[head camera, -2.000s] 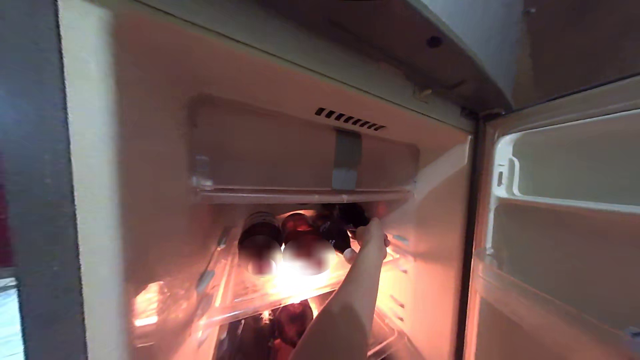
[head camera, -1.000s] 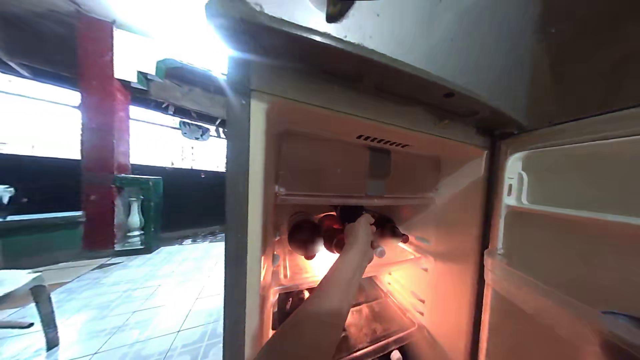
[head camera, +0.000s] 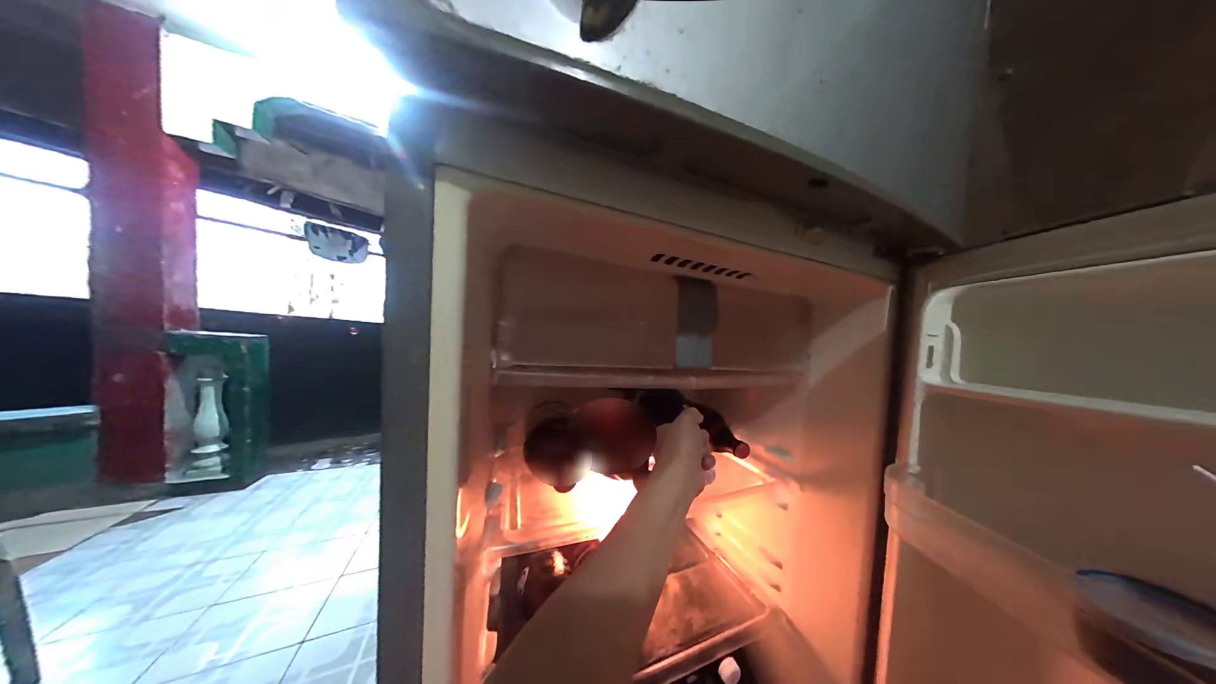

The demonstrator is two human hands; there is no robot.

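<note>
Inside an open refrigerator, my left hand [head camera: 682,446] reaches in among dark bottles on the upper shelf. Its fingers are bent and touch or lie just in front of a dark bottle [head camera: 660,404]; whether they are closed around it is hidden. Just right of the hand, the neck of another bottle [head camera: 727,439] points outward and down. Dark reddish, rounded bottles [head camera: 608,437] lie left of the hand, near a bright glow. My forearm crosses in front of the lower shelf. My right hand is out of view.
The refrigerator door [head camera: 1054,446] stands open at the right, with a container [head camera: 1145,617] in its lower rack. A closed compartment [head camera: 589,318] is above the bottles. A tray-like shelf [head camera: 708,608] is below. Tiled floor [head camera: 237,570] and a red pillar [head camera: 128,237] are at the left.
The view has swung left, bringing in the floor and red pillar. My left hand stays among the bottles; a bottle neck now shows more plainly to its right than two seconds ago.
</note>
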